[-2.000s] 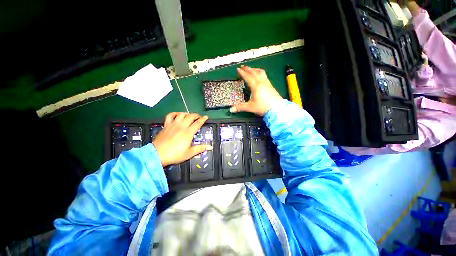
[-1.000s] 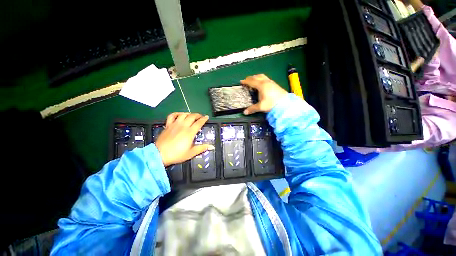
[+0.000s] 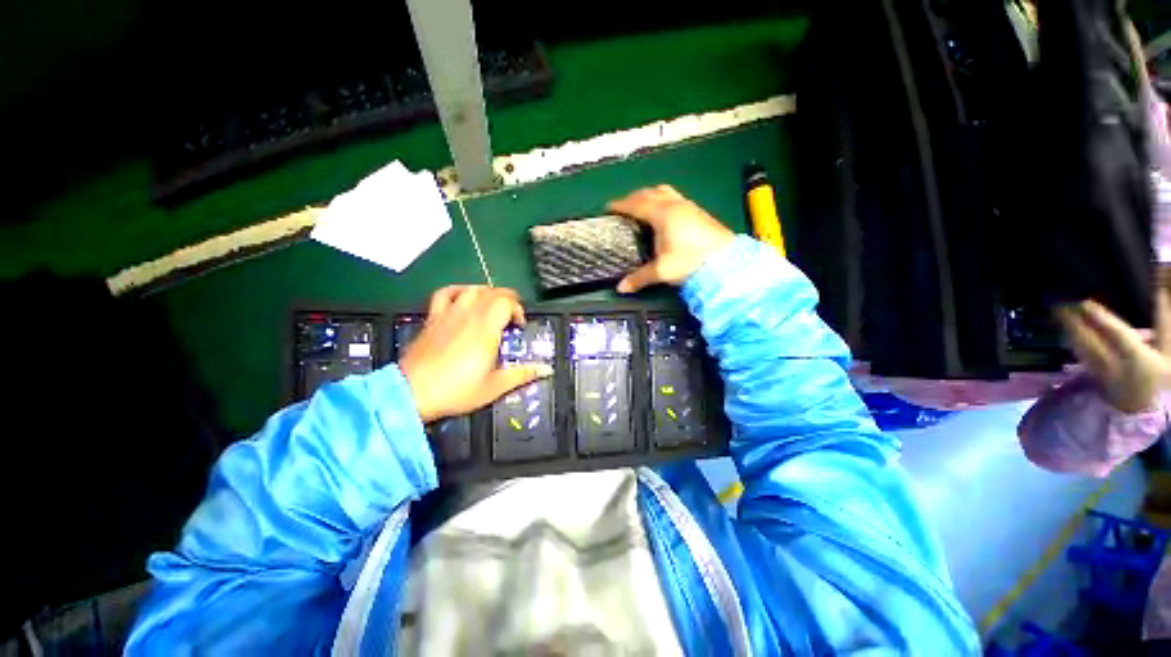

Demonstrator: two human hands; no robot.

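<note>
My right hand point(image 3: 670, 239) grips the right end of the small black screw tray point(image 3: 584, 252). Its speckled silvery contents look streaked and blurred. The black foam tray point(image 3: 479, 458) lies below it, nearest me, with a smartphone in each visible pocket; one phone point(image 3: 606, 398) shows yellow and white marks. My left hand point(image 3: 465, 357) rests on the foam tray over its second and third pockets from the left, with fingers slightly spread, and covers part of the phones there. The yellow electric screwdriver point(image 3: 763, 212) lies right of my right hand, not held.
White paper sheets point(image 3: 388, 218) lie left of the upright post point(image 3: 452, 109). A pale strip point(image 3: 616, 139) crosses behind. Stacked black foam trays point(image 3: 886, 193) stand at the right. Another person's hands point(image 3: 1115, 357) are beside them with a dark, blurred tray. A long dark tray point(image 3: 347, 122) lies at the back.
The screw tray and my right hand moved slightly right, then a little left, and its contents blurred. My left hand stayed nearly still. At right, another person's hands and a dark tray moved over the stack.
</note>
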